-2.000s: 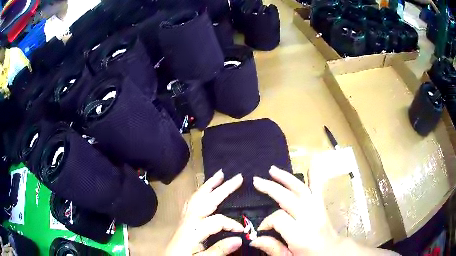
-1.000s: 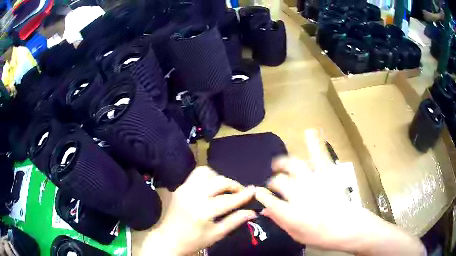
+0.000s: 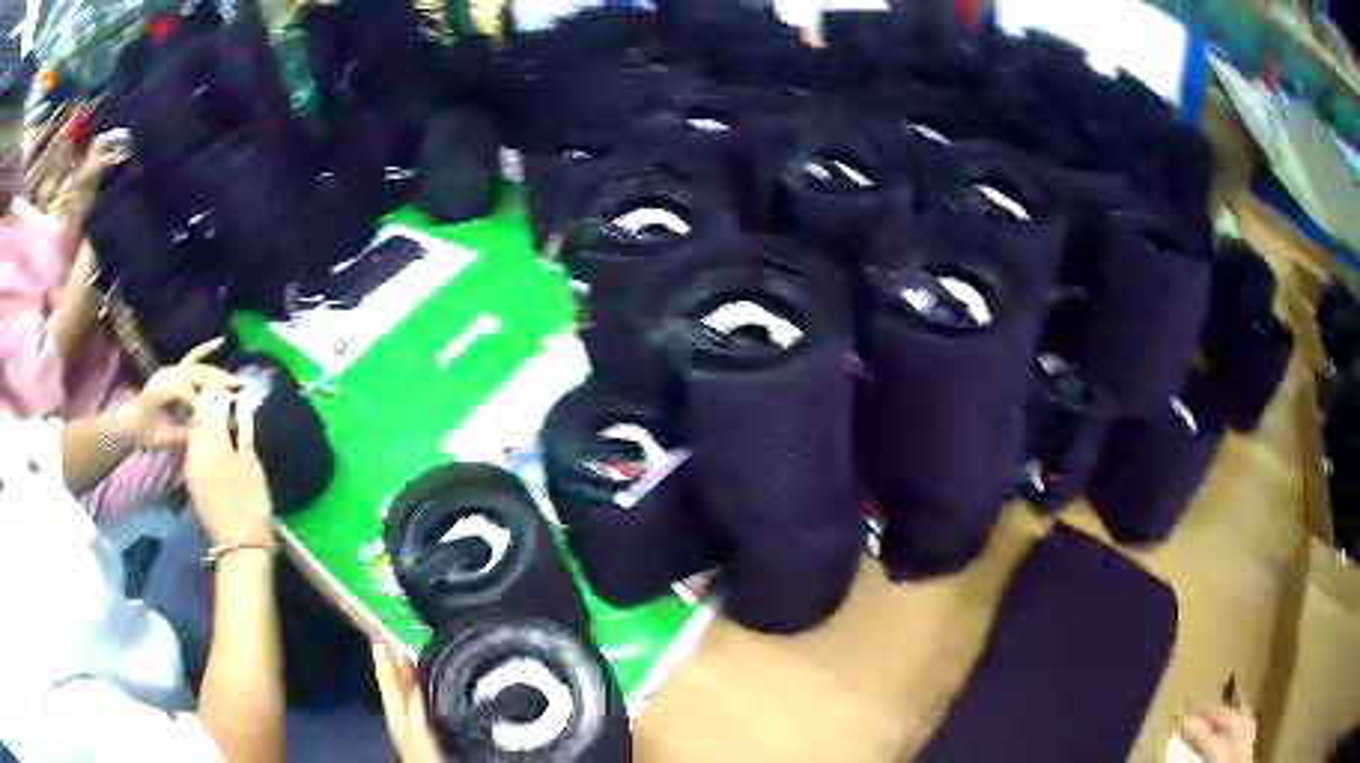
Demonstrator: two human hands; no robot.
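A dark wrapped housing [image 3: 522, 693] with a shiny open end stands at the bottom, partly cut off. Fingers of my left hand [image 3: 400, 708] lie against its left side and appear to hold it; the rest of the hand is out of frame. My right hand [image 3: 1220, 733] shows small at the bottom right edge, mostly cut off. A thin dark tip, perhaps the pen [image 3: 1231, 690], shows just above its fingers; whether it is held cannot be told. A flat dark mesh fabric panel [image 3: 1066, 648] lies on the brown bench cover, left of my right hand.
Many wrapped housings [image 3: 776, 432] are piled across the middle and back. Another wrapped housing [image 3: 470, 544] stands behind the held one. A green printed sheet [image 3: 403, 403] lies at left. Two people's arms are at far left; one person's hands [image 3: 216, 425] touch a dark piece.
The view has swung left, and the cardboard trays are out of sight. My hands have moved apart from the housing on the fabric. The fabric panel now lies without a housing on its visible part.
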